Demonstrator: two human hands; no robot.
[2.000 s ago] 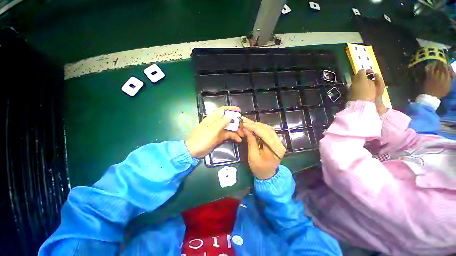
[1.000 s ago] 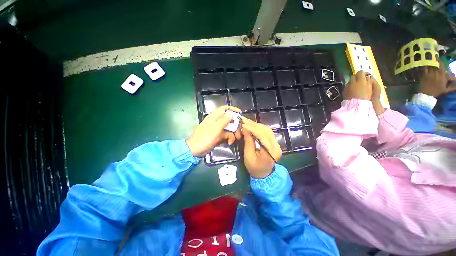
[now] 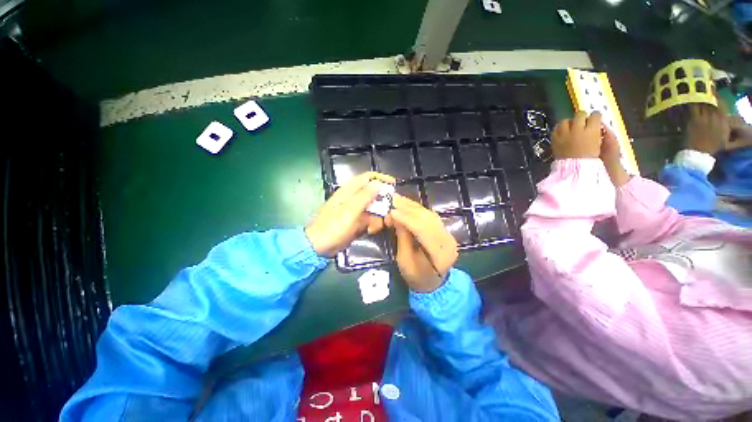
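My left hand [image 3: 348, 216] holds a small white device housing [image 3: 381, 200] by its edges over the near left part of the black blister tray [image 3: 429, 132]. My right hand [image 3: 422, 241] is against the housing's right side, fingers pinched on a thin dark tool [image 3: 432, 262]; its tip is hidden at the housing. Two white housings with dark centre holes, one [image 3: 215, 138] and another [image 3: 251, 116], lie face up on the green bench left of the tray. A crumpled white piece [image 3: 374, 285] lies below the tray's near left corner.
Outlined housings [image 3: 542, 148] sit in the tray's right pockets. A neighbour's pink sleeves [image 3: 577, 198] reach in at the right, by a yellow-edged sheet [image 3: 590, 89]. A metal post [image 3: 439, 35] stands behind the tray. A farther worker holds a perforated yellow sheet [image 3: 681, 85]. Dark ridged pile [image 3: 49, 214] at left.
My right hand has shifted slightly left, closer against the housing. The neighbour's hands have moved apart a little. The yellow perforated sheet has been raised. Housings on the far conveyor have moved left.
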